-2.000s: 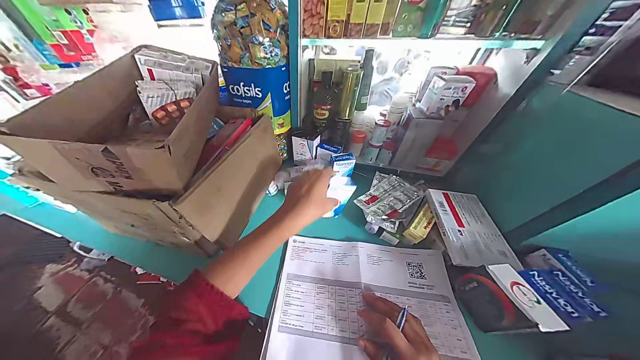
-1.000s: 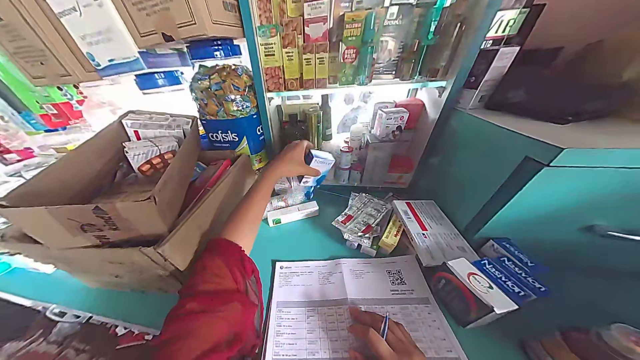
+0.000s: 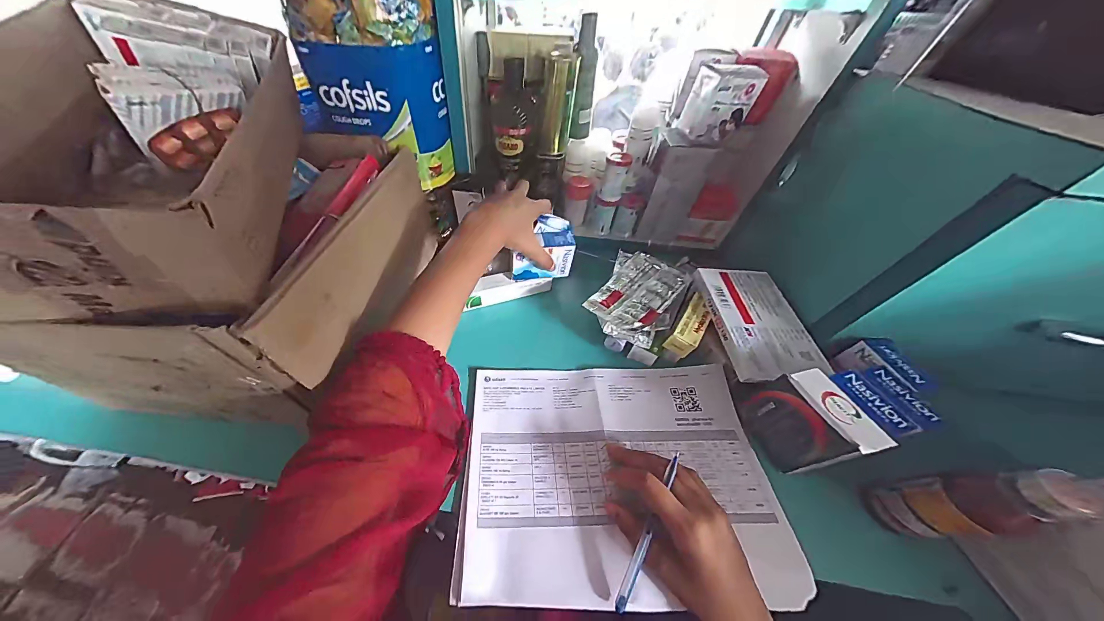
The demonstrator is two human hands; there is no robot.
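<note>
My left hand (image 3: 513,226) reaches to the back of the teal counter, its thumb against a small blue and white Nasivion box (image 3: 556,247); whether it grips the box is hard to tell. A flat white box (image 3: 509,291) lies just in front of that box. My right hand (image 3: 673,526) holds a blue ballpoint pen (image 3: 647,535) and rests on a stack of printed sheets (image 3: 543,552) with a table and a printed code. Behind the sheets lie a pile of foil blister strips (image 3: 642,297) and a yellow carton (image 3: 687,328).
Open cardboard boxes (image 3: 129,259) with medicine packs stand at left, beside a Cofsils jar (image 3: 371,95). Bottles (image 3: 513,121) fill the shelf behind. At right are a long white carton (image 3: 759,323), a black and white box (image 3: 806,423) and blue Nasivion boxes (image 3: 888,401).
My left hand held the blue and white box raised and tilted one second ago; now that box is lower, by the flat white box. My right hand stays on the sheets with the pen.
</note>
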